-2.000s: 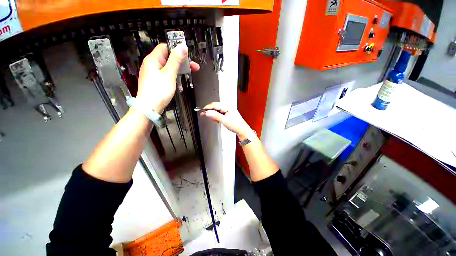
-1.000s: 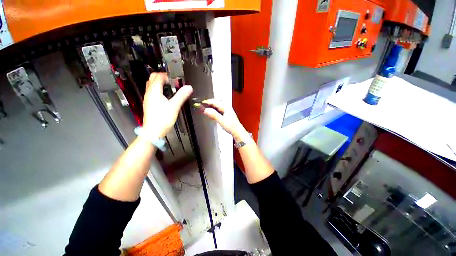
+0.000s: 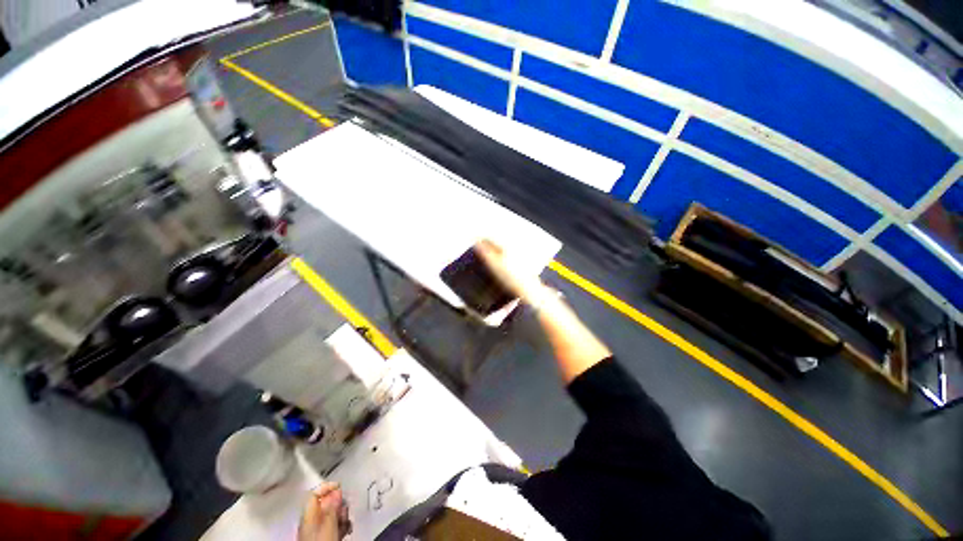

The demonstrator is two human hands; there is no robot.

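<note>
My right hand [image 3: 505, 277] reaches over the white table at its near end. Its fingers are at a dark brown square cloth or leather piece [image 3: 473, 281]; the blur hides whether it grips the piece or a tool. My left hand [image 3: 324, 515] is low at the bottom edge, partly cut off, with curled fingers beside a pale, narrow blurred shape; I cannot tell if it holds anything. A thick stack of black straps [image 3: 507, 180] lies along the far side of the white table [image 3: 407, 217].
The edge-painting machine with two black rollers [image 3: 197, 280] stands at left. A white bucket [image 3: 253, 460] and a blue-capped bottle [image 3: 301, 426] are below it. A wooden box of black pieces [image 3: 787, 291] lies on the floor at right. Blue partitions stand behind.
The view has turned from the oven to the machine and white table. My hands have left the hanging clip and strap; my right hand is now at the table, my left hand low.
</note>
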